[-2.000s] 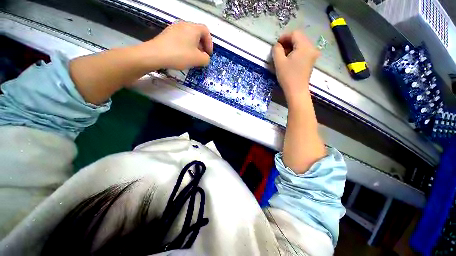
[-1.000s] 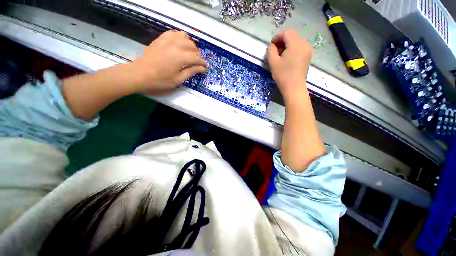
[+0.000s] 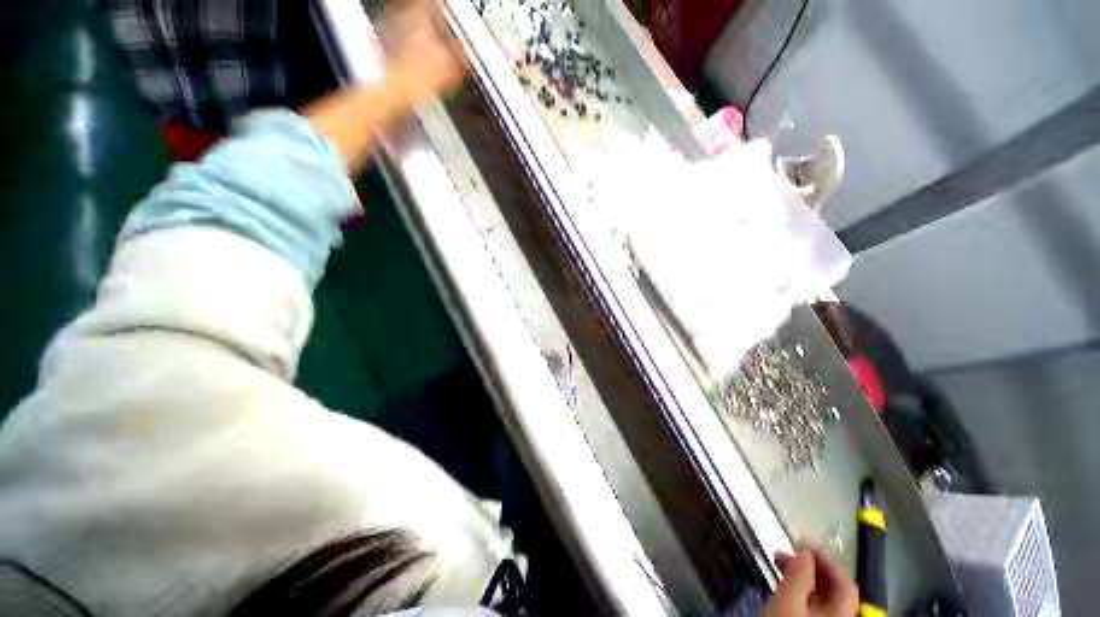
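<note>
My left hand (image 3: 422, 54) is blurred at the top edge, over the line rails (image 3: 531, 331); whether it holds anything cannot be told. My right hand (image 3: 814, 587) is cut off by the bottom edge, beside the inner rail, with its fingers curled; its fingertips do not show clearly. A dark blue sliver (image 3: 741, 600), perhaps the circuit board's edge, lies just left of it. Small silver-brown metal-leaded parts (image 3: 782, 400) lie heaped on the grey shelf above my right hand.
A glaring white heap and bag (image 3: 724, 247) lie mid-shelf. Black small parts (image 3: 567, 72) are scattered at the far end. The utility knife (image 3: 871, 554) lies right of my right hand, near a white slotted basket (image 3: 995, 548). A person's checked sleeve or clothing (image 3: 199, 54) shows top left.
The view has swung left along the line. My left hand has moved from the board far up the rails. The board has mostly left the picture, and my right hand is now at the bottom edge.
</note>
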